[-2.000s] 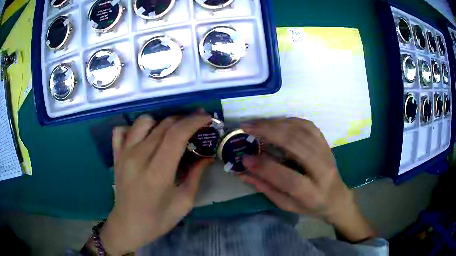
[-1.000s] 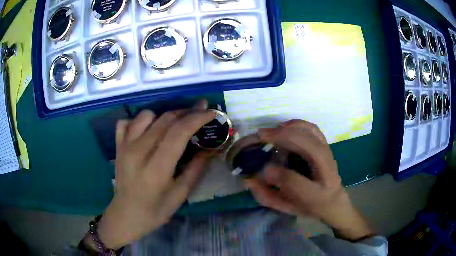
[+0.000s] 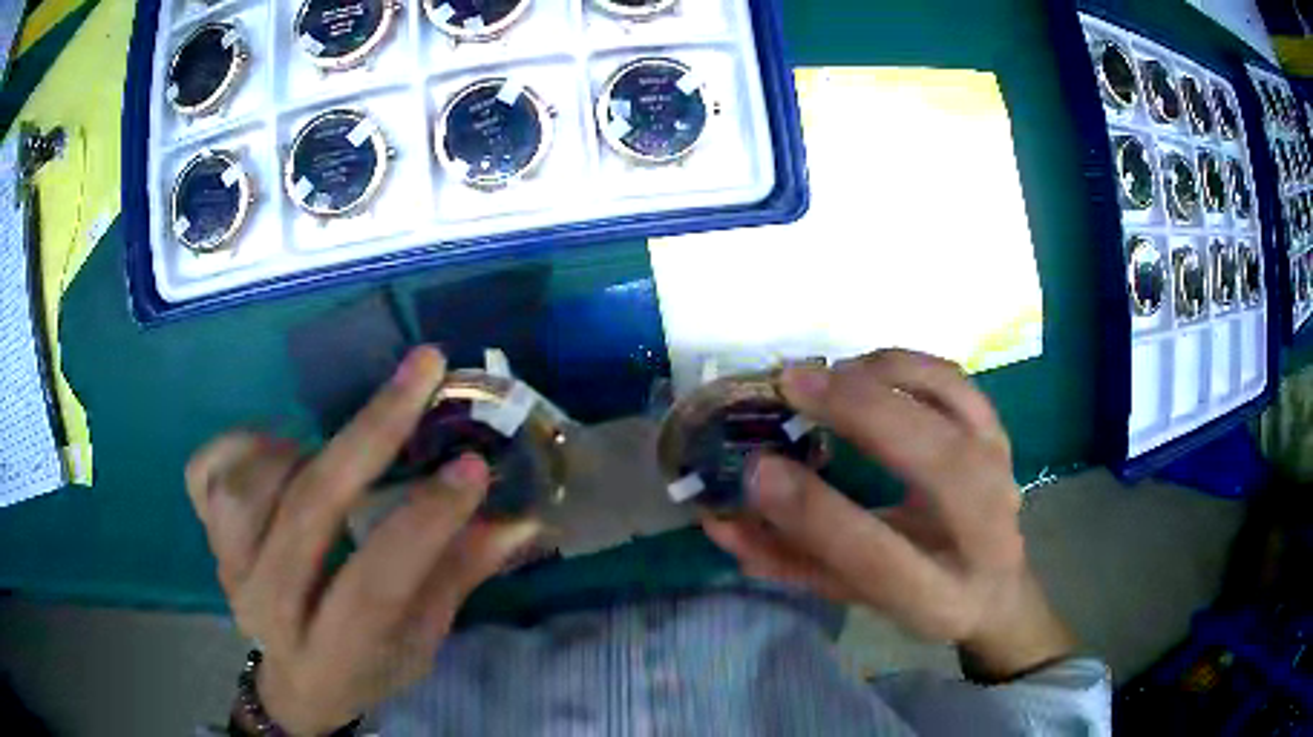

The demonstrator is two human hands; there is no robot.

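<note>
My left hand (image 3: 339, 547) holds a round watch head (image 3: 504, 446) with a gold rim, black face and white tabs at its edge; it is tilted and a little blurred, with a fingertip on its face. My right hand (image 3: 893, 497) holds a second watch head (image 3: 720, 439), also black-faced with white tabs and faint text, its thumb or a finger on the face. The two watch heads are apart. A grey-beige strip (image 3: 612, 490) lies below and between them.
A blue-rimmed watch tray (image 3: 475, 262) holds watch heads in white pockets above my hands. A white paper sheet (image 3: 850, 216) with yellow edges lies right of it. More trays (image 3: 1195, 374) stand at the right. Black pads (image 3: 483, 314) lie below the near tray; a clipboard sheet (image 3: 22, 346) lies far left.
My left hand has moved left and down with its watch head, away from the right one. The right hand stays near its place, its watch head turned slightly. The view has shifted a little.
</note>
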